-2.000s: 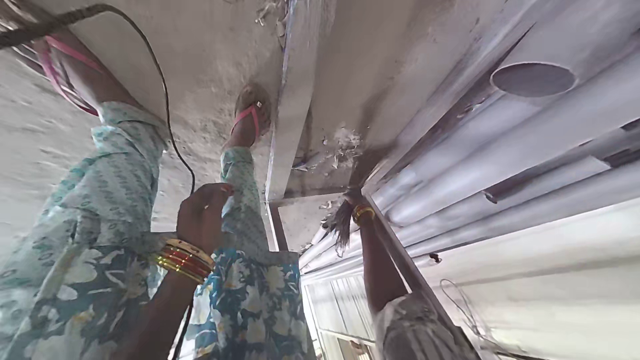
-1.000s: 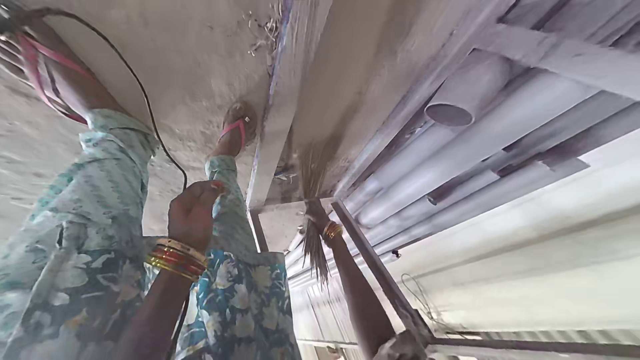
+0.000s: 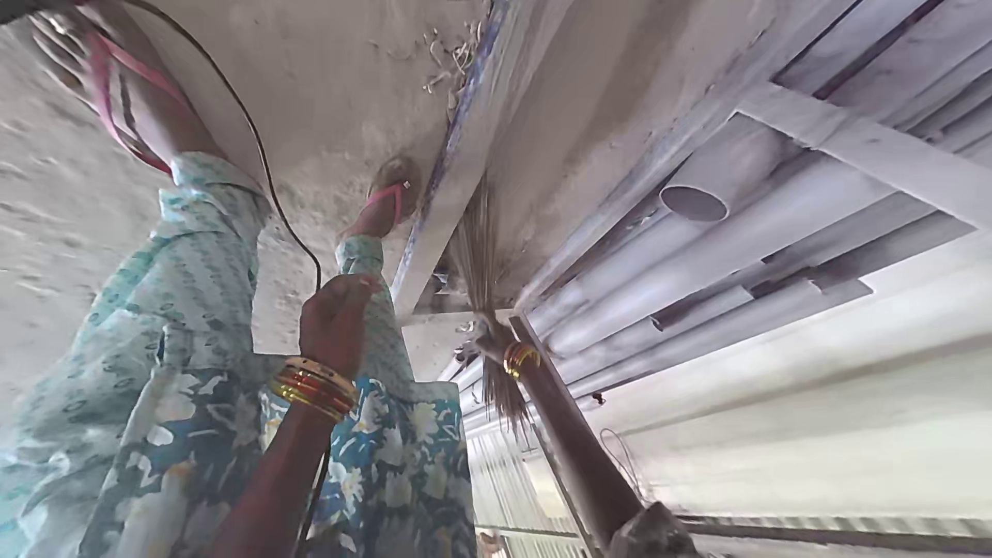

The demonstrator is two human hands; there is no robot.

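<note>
My left hand, with several bangles at the wrist, is closed in front of my legs. A thin black cable runs down into it and shows again below the wrist. To the right, my right hand grips a broom of thin dry stalks around its bound middle. The long stalks reach up into a dusty channel between two pale rails, and a shorter tuft sticks out below the hand. The fingers of my right hand are partly hidden by the stalks and by blur.
Large grey pipes lie stacked at the right under a crossbar. Beside the left rail are curled shavings on the dusty floor. My feet wear pink-strapped sandals. A pale wall or panel stands at lower right.
The broom's stalks now extend up along the channel; two seconds ago mostly a short tuft showed by my right hand. Debris seen then near the channel's lower end is now largely out of sight.
</note>
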